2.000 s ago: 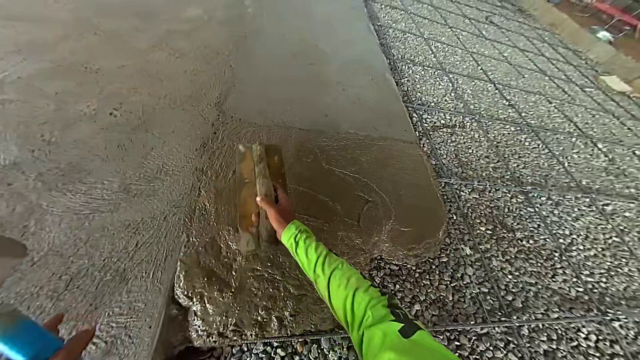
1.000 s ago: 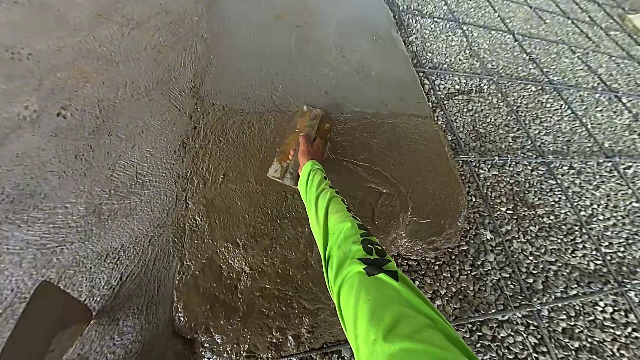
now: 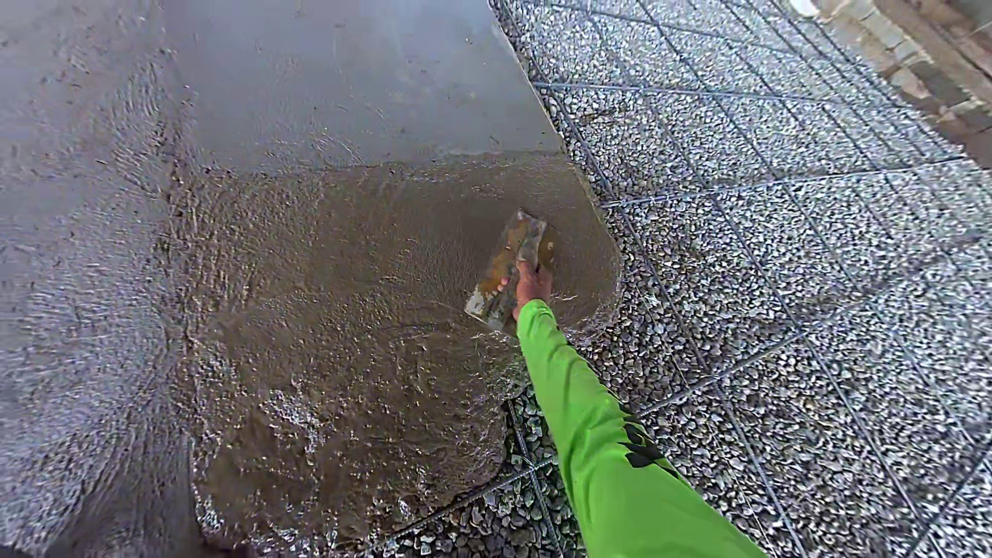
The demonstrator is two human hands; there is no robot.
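Observation:
My right hand (image 3: 532, 285), in a bright green sleeve, grips the handle of a rectangular plastering trowel (image 3: 496, 283). The trowel's blade is smeared with grey and rusty brown, and it lies on the wet brown concrete (image 3: 387, 256) close to its rounded right edge. Rough, lumpy wet concrete (image 3: 333, 434) spreads below and to the left of the trowel. Beyond it a smoother, paler grey concrete strip (image 3: 372, 85) begins at a clear line. My left hand is out of the frame.
Gravel (image 3: 852, 372) covers the ground on the right, with a grid of thin steel bars (image 3: 744, 360) across it. Rough grey concrete (image 3: 77, 256) lies along the left. A border of stone or brick blocks (image 3: 938, 81) runs at the top right.
My right hand has carried the trowel to the right, close to the edge of the wet concrete. The left hand, in view two seconds ago near something blue, has left the frame.

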